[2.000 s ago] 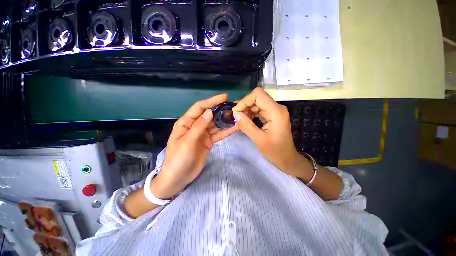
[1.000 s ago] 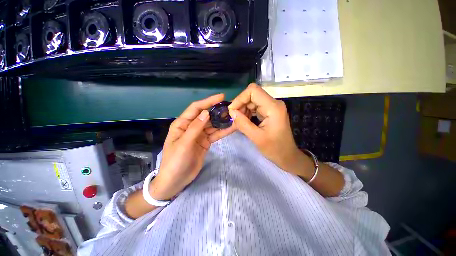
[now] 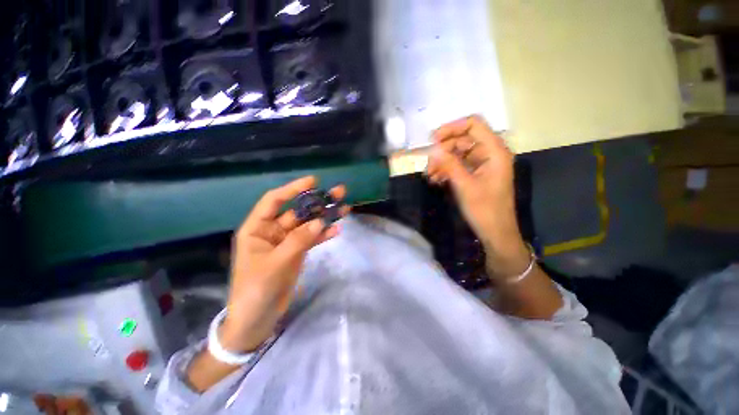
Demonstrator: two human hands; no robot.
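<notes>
My left hand (image 3: 271,243) holds a round black part (image 3: 314,207) between thumb and fingers, above my lap and near the green bench edge. My right hand (image 3: 478,174) is apart from it, to the right, at the near edge of the white sheet (image 3: 446,65). Its thumb and fingertips are close together; blur hides whether anything small is between them. The black parts tray (image 3: 182,121), with ringed round centres in its pockets, lies at the upper left.
The pale yellow board (image 3: 591,73) lies under and right of the sheet. The green bench top (image 3: 162,207) runs below the tray. A grey control panel (image 3: 105,324) with green and red buttons is at lower left. Brown cartons (image 3: 713,162) are at right.
My right hand has left the round part and moved right, up to the sheet's edge. My left hand has moved left and slightly down with the part. The view has shifted and blurred.
</notes>
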